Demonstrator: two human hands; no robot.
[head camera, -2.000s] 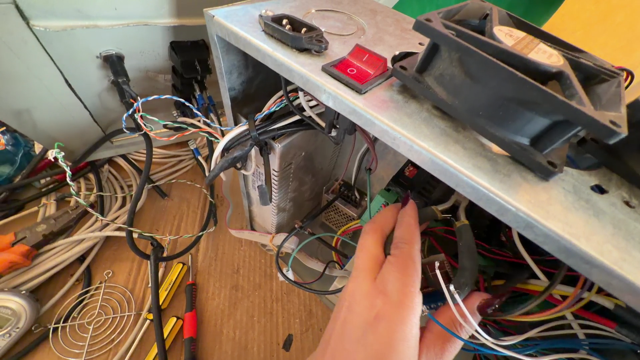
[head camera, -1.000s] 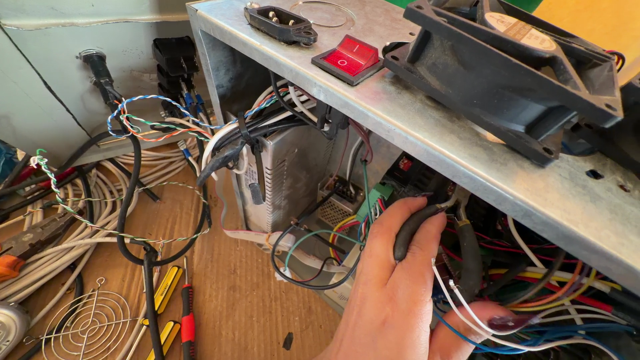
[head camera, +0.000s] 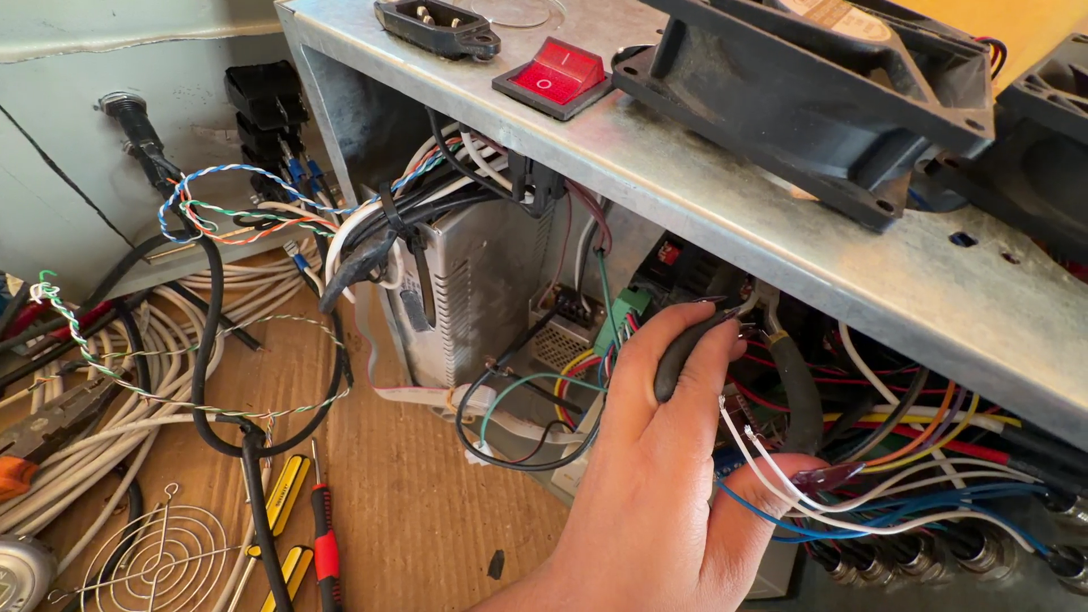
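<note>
My left hand (head camera: 663, 450) reaches into the opening of a metal enclosure, with a dark-gripped hand tool that looks like pliers (head camera: 795, 382) in it. One handle lies between the fingers, the other nearer the thumb; the jaws are hidden. Two white wires with bared ends (head camera: 761, 463) rise beside the thumb. Left of the fingertips sits a green terminal block (head camera: 627, 313) with coloured wires. A perforated metal power supply (head camera: 459, 297) stands inside the enclosure, farther left. My right hand is not in view.
On the enclosure's top edge (head camera: 680, 183) lie a red rocker switch (head camera: 557, 72), a black power inlet (head camera: 438, 27) and a black fan (head camera: 790, 102). Coiled cables (head camera: 161, 382), a wire fan guard (head camera: 157, 561) and screwdrivers (head camera: 325, 531) lie on the left. Connectors line the lower right.
The fingers of my left hand, extended near the green terminal block two seconds ago, have curled around a dark handle of the tool.
</note>
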